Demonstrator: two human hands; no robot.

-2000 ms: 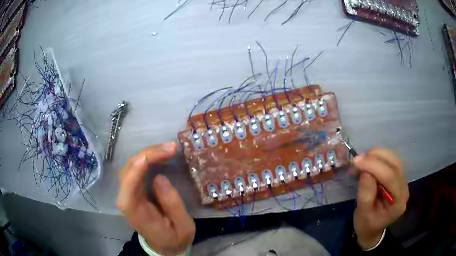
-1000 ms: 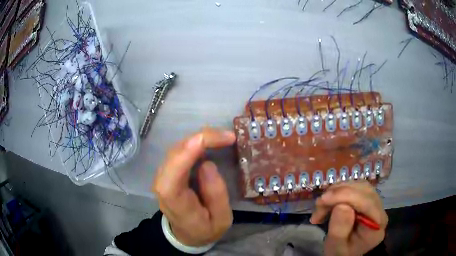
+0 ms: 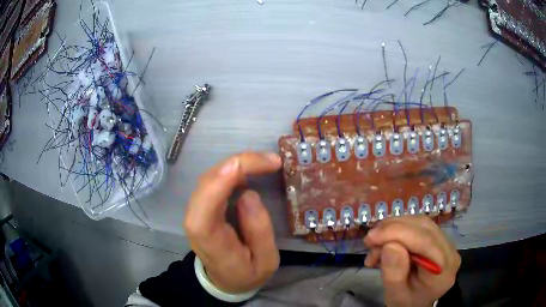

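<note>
A reddish-brown holding board [image 3: 371, 180] lies on the table with a second plate under it. Silver-grey oval components [image 3: 360, 146] sit in two rows along its long edges. Blue and dark lead wires [image 3: 335, 96] stick out past its far edge, and some past the near edge. My left hand [image 3: 233, 222] has thumb and index finger apart, the index fingertip at the board's left edge, and holds nothing. My right hand [image 3: 416, 258] holds a red-handled tool [image 3: 426, 264] at the board's near edge. The tool's tip is hidden by my fingers.
A clear tub [image 3: 152, 180] at the left holds white lumps tangled with wires. A narrow metal piece [image 3: 187, 123] lies between tub and board. More brown boards lie at the upper left [image 3: 36, 39] and upper right [image 3: 527, 30]. Loose wires lie near the far edge.
The view has shifted, so the board and tub appear further right than two seconds ago. My right hand has moved from the board's right end leftward along its near edge. My left hand stays at the left edge.
</note>
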